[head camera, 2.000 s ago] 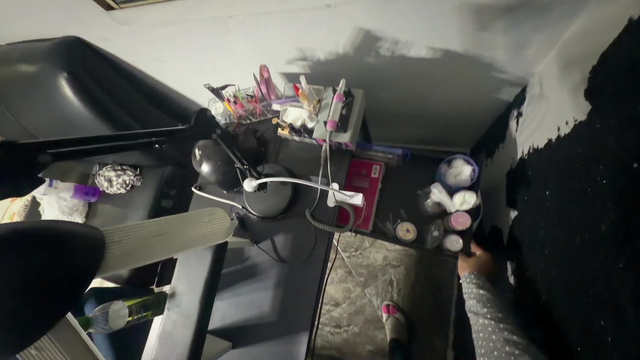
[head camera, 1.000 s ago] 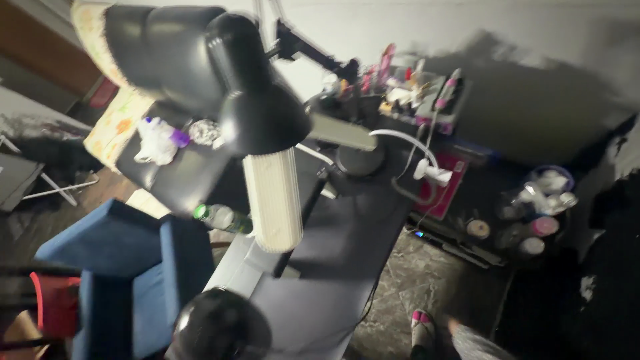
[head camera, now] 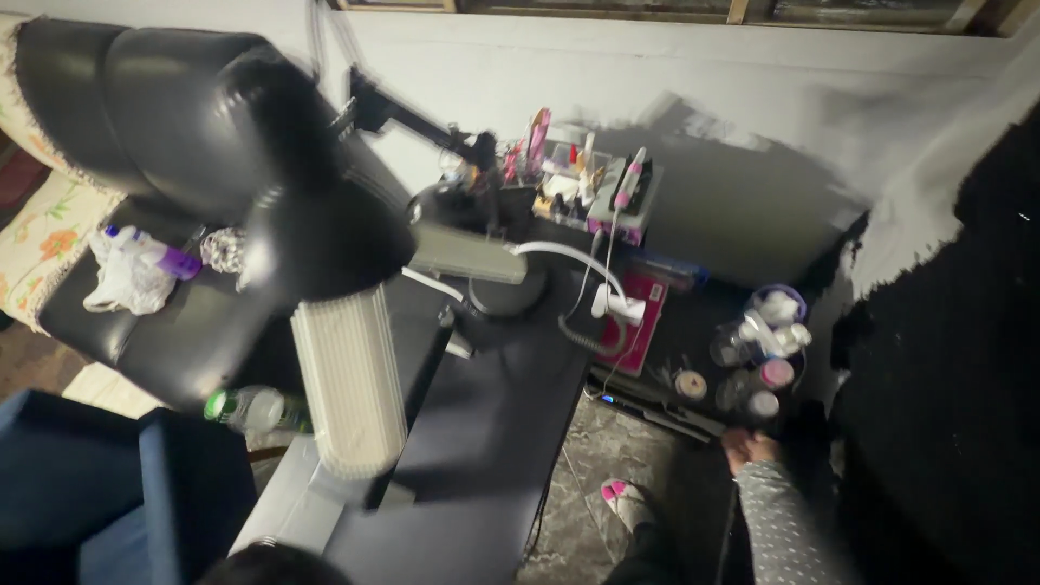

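My right hand [head camera: 747,448], in a grey dotted sleeve, rests at the front edge of a low black shelf [head camera: 662,337] at the lower right. What its fingers hold, if anything, is not clear. Just above it stand jars with a white lid [head camera: 764,404] and a pink lid [head camera: 777,374]. A round container [head camera: 691,383] is to their left. Behind them a tub of white cotton [head camera: 777,307] stands beside clear plastic. A pink flat case [head camera: 642,321] lies on the shelf's left part. My left hand is out of the frame.
A desk lamp [head camera: 325,244] with a long white tube hangs over the dark desk [head camera: 479,422]. A nail drill handpiece [head camera: 631,179] and an organizer of tools [head camera: 569,175] stand at the back. Left are a black sofa [head camera: 179,114], a plastic bottle [head camera: 256,409] and a blue chair [head camera: 195,487]. Cables cross the desk.
The view has swung widely between frames. My right hand is by the jars two seconds ago, mostly below the frame one second ago, and in view again now at the shelf's edge.
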